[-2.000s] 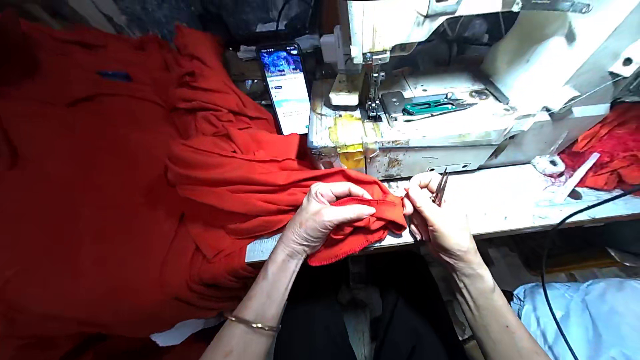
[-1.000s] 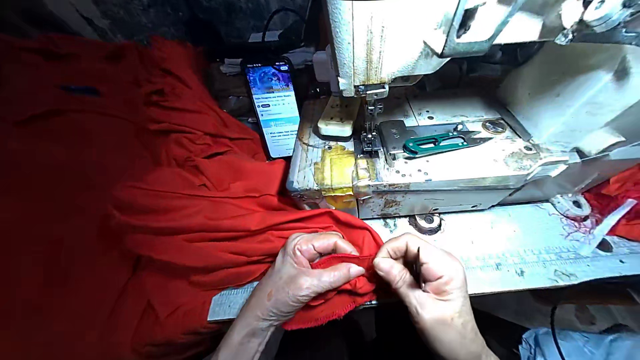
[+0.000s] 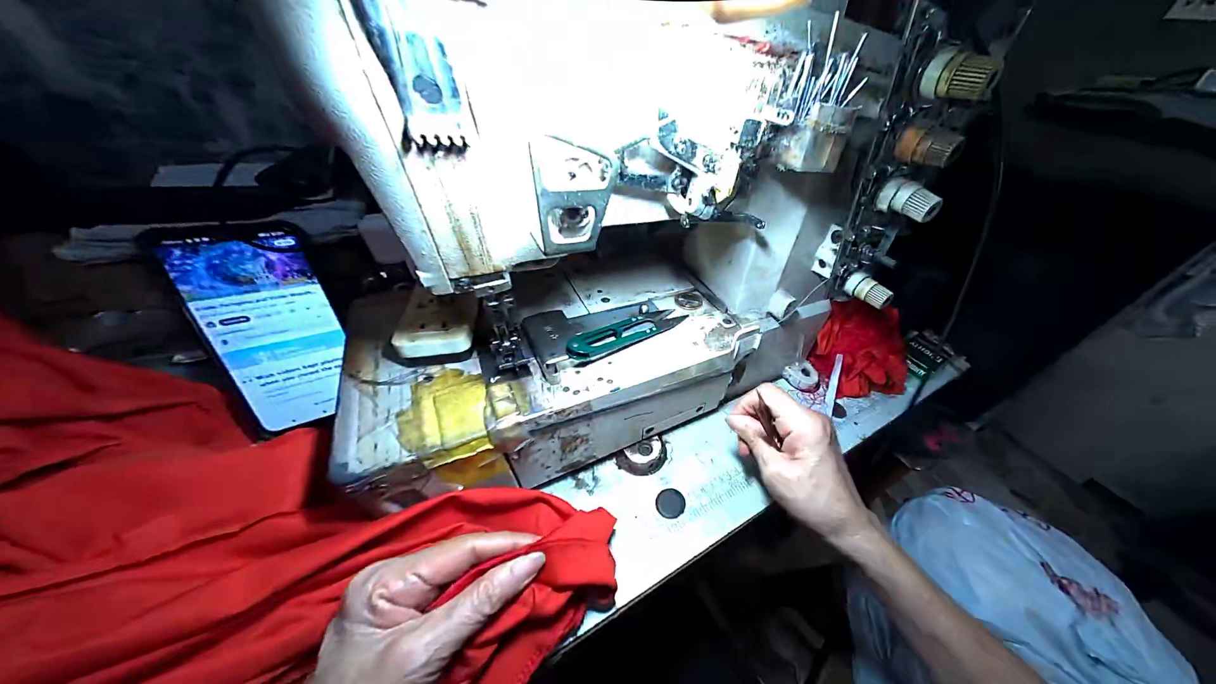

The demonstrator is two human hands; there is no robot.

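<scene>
My left hand (image 3: 427, 608) pinches the edge of a red fabric garment (image 3: 190, 541) between thumb and fingers at the table's front edge. The cloth spreads over the left side of the view. My right hand (image 3: 793, 456) is away from the cloth, over the right part of the white table, its fingers closed around a slim dark metal tool (image 3: 768, 418), which looks like tweezers and is mostly hidden. Beyond both hands stands an industrial sewing machine (image 3: 617, 408). Green-handled thread snips (image 3: 617, 337) lie on its bed, right of the presser foot (image 3: 505, 347).
A lit phone (image 3: 256, 332) leans left of the machine. Red fabric scraps (image 3: 860, 347), a white bobbin-like ring (image 3: 801, 376) and a white strip (image 3: 834, 385) lie at the right. Thread tension knobs (image 3: 907, 199) stand above them. A pale blue bag or cloth (image 3: 1026, 589) is at lower right.
My right hand has left the red cloth and moved right, the slim tool still in it. My left hand keeps its pinch on the cloth. The view has swung towards the right.
</scene>
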